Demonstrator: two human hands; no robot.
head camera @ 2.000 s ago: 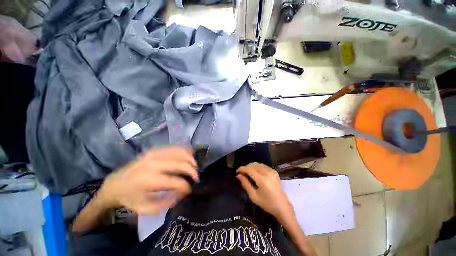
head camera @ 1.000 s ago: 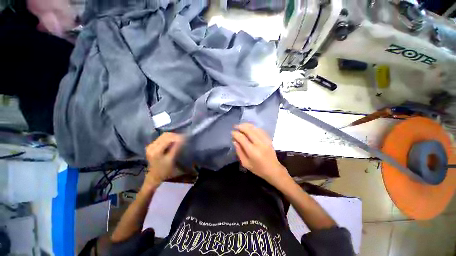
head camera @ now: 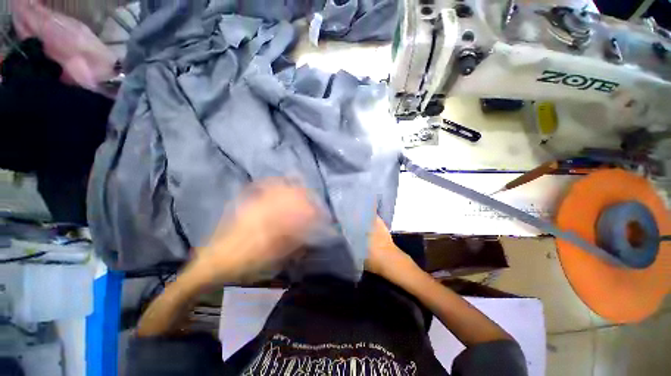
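The grey garment (head camera: pixel 213 132) lies in a heap left of the needle and hangs over the table's front edge. My left hand (head camera: pixel 276 220) is blurred over its front part; its fingers cannot be made out. My right hand (head camera: pixel 377 239) is mostly hidden behind a hanging fold of the garment; only the wrist side shows. The sewing machine (head camera: pixel 581 82) has its presser foot (head camera: pixel 419 134) at the garment's right edge. A narrow grey tape (head camera: pixel 478 197) runs from there to the tape roll (head camera: pixel 627 233) on the orange disc (head camera: pixel 588 288).
A black slotted bar (head camera: pixel 462 130) lies right of the foot. A pointed tool with an orange-brown handle (head camera: pixel 531 176) lies near the disc. A yellow piece (head camera: pixel 546 117) is by the machine base. More grey cloth (head camera: pixel 357 18) lies beyond. A blue post (head camera: pixel 104 323) stands at lower left.
The front of the garment has been lifted and folded over, and the white label no longer shows. My left hand has moved right and upward; my right hand has gone behind the cloth. The view has shifted.
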